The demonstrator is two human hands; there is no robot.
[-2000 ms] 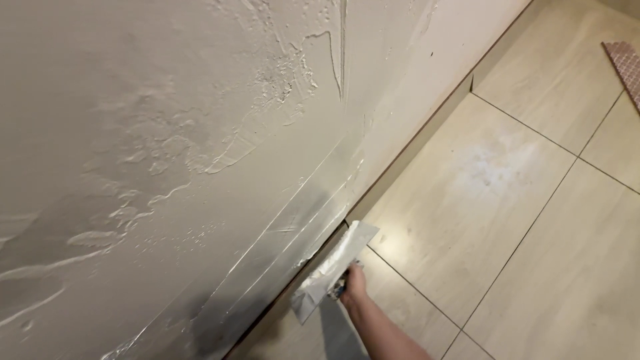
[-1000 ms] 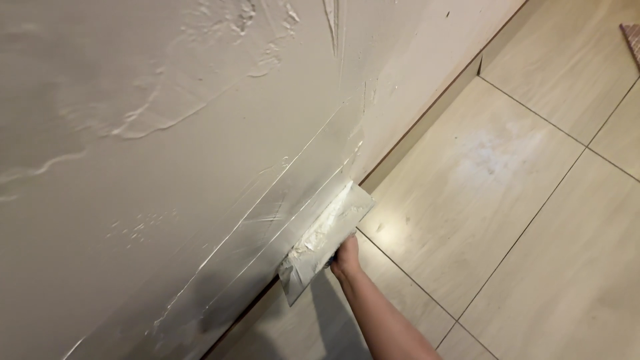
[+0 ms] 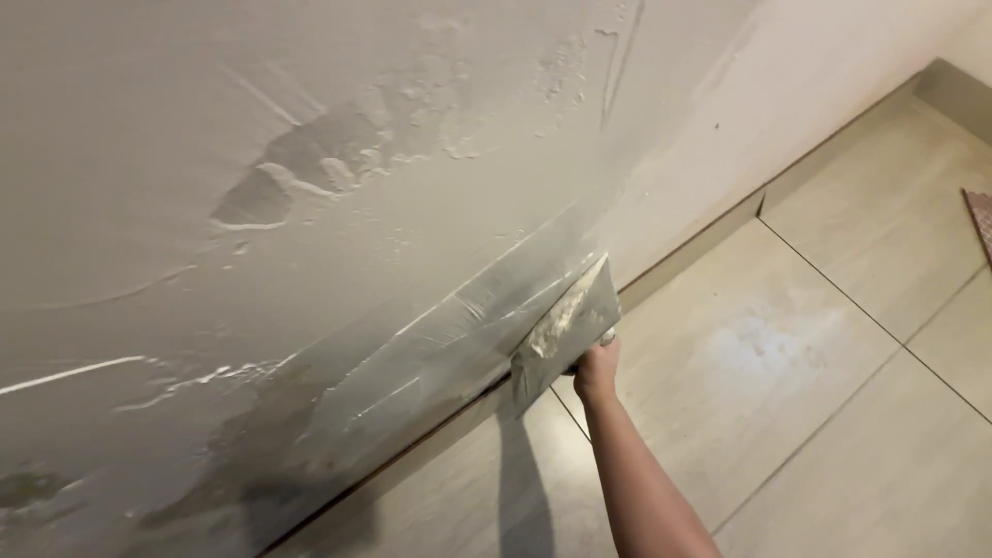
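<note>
My right hand (image 3: 598, 367) is closed on the handle of a plastering trowel (image 3: 577, 329), whose flat metal blade is tilted up beside the lower wall. A streak of pale wet plaster (image 3: 559, 319) lies along the blade's wall-side part. The blade's long edge is at or close to the wall (image 3: 465, 225), just above the baseboard; whether it touches cannot be told. The wall bears a smooth wet coat with ridges, bubbles and darker patches. Most of the handle is hidden behind the blade and my fingers. My left hand is out of view.
A tiled baseboard (image 3: 697, 252) runs along the wall's foot to a corner at the upper right. Large beige floor tiles (image 3: 837, 403) with dark joints lie on the right, marked by a whitish smudge. A reddish patterned mat (image 3: 980, 221) shows at the right edge.
The trowel has stayed low by the baseboard in my right hand, and its blade has tilted to show more of its face than two seconds ago. The view has shifted.
</note>
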